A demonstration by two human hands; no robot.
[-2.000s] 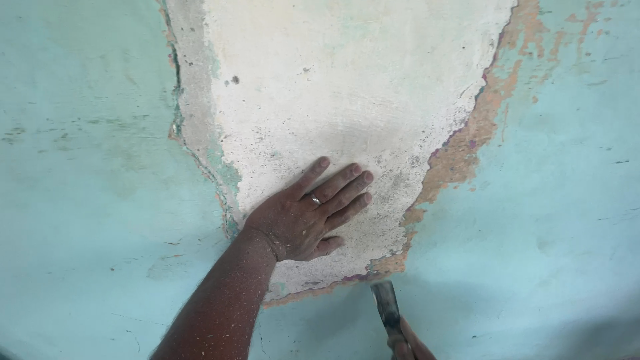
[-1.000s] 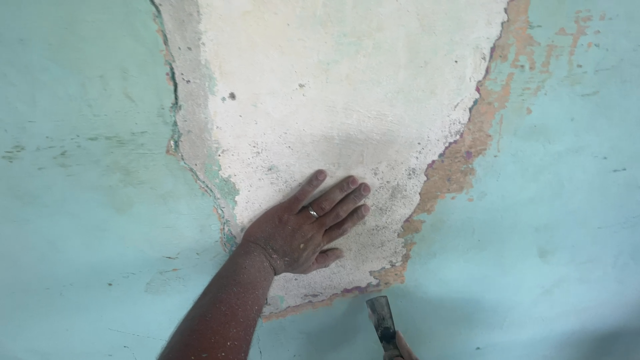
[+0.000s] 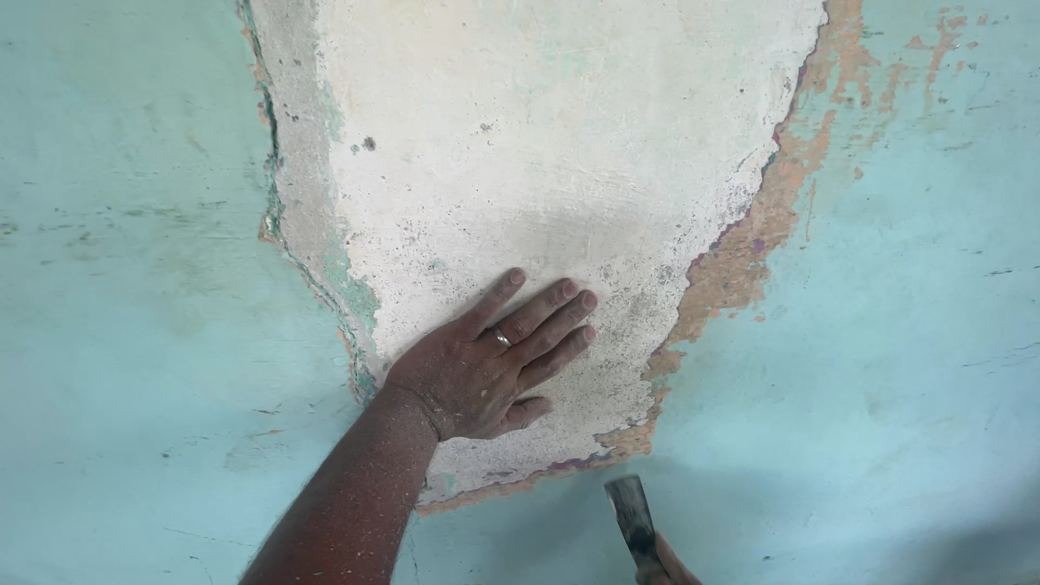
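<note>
My left hand (image 3: 496, 357), dusty and wearing a ring, lies flat with fingers spread against the bare white patch of plaster (image 3: 520, 187) on the wall. It holds nothing. At the bottom edge, my right hand (image 3: 670, 565) is partly out of view and grips a tool with a flat dark metal blade (image 3: 632, 516), perhaps a scraper or chisel; its handle is hidden. The blade's end is just below the patch's ragged lower edge (image 3: 536, 481). Whether it touches the wall cannot be told.
Turquoise paint (image 3: 877, 390) surrounds the patch. An orange-brown layer (image 3: 731, 264) shows along the right edge. On the left, a crack (image 3: 272, 154) runs down beside a grey strip (image 3: 301, 138). Flecks of dust cover my left forearm.
The tool in my right hand has shifted a little and its angle has varied slightly beneath the patch. My left hand stays spread on the same part of the plaster.
</note>
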